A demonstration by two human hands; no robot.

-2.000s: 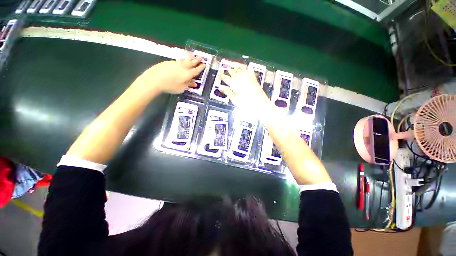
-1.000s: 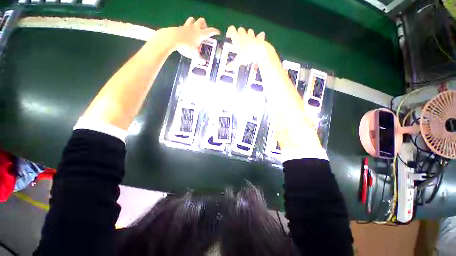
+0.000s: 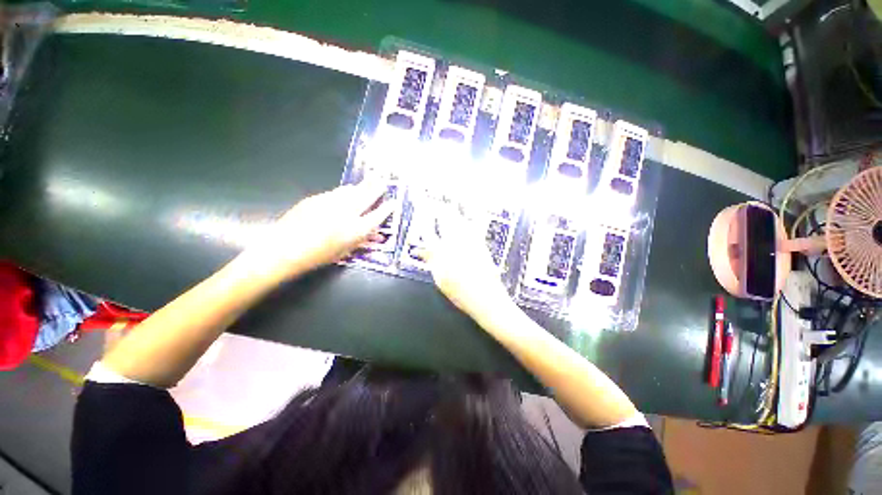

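A clear blister tray (image 3: 633, 314) lies on the dark green bench and reaches over the pale belt edge. Its back row holds several face-down phones, such as a white phone back (image 3: 518, 121) with a dark label area and dark oval. The front row also holds several phones; a phone back (image 3: 607, 261) shows at its right end. My left hand (image 3: 353, 220) is over the leftmost front pocket, fingers on or just above the phone. My right hand (image 3: 453, 242) is over the second front pocket, fingers bent. Glare and the hands hide whether either phone is gripped.
A pink fan (image 3: 864, 232) and a smartphone on its base (image 3: 762, 251) stand at the right. A red marker pen (image 3: 717, 340) and a second thin pen (image 3: 726, 363) lie nearby, beside a power strip (image 3: 794, 372) with tangled cables. A cardboard box (image 3: 745, 454) is below.
Both hands have moved from the back row's left end down to the front row's left end. The tray sits slightly further right in view, and its back row is now uncovered.
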